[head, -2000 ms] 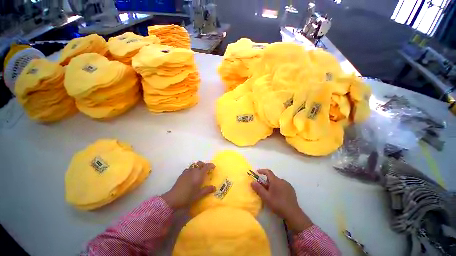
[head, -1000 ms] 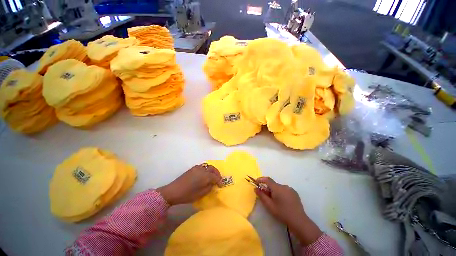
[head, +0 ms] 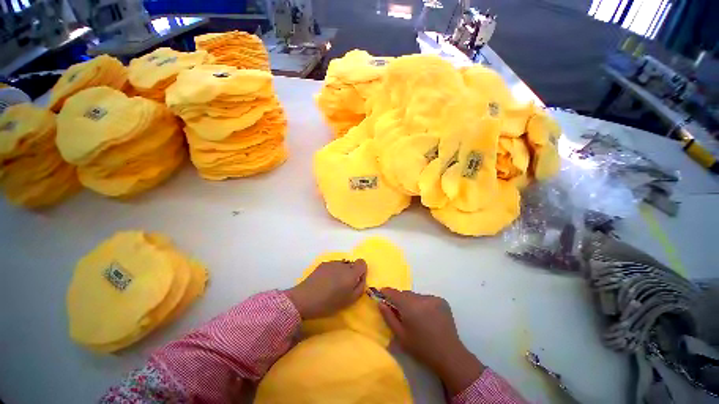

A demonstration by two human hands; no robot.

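Observation:
A yellow fabric panel (head: pixel 388 265) lies on the white table in front of me, with another yellow piece (head: pixel 335 371) nearer me at the bottom edge. My left hand (head: pixel 331 286) is closed over the panel, fingertips pinched together; its label is hidden. What the fingertips pinch is too small to tell. My right hand (head: pixel 422 327) holds the small metal thread snips (head: pixel 380 297), their tips close beside my left fingertips.
A low stack of yellow panels (head: pixel 126 292) is at left front. Several tall yellow stacks (head: pixel 229 126) stand back left. A loose yellow heap (head: pixel 426 142) is back right. A clear plastic bag (head: pixel 544 229), grey straps (head: pixel 646 296) and a metal clip (head: pixel 544 365) lie at right.
My left hand has moved right over the panel, covering the label that showed before. My right hand has brought the snips left, close to my left fingertips. The camera view has shifted slightly.

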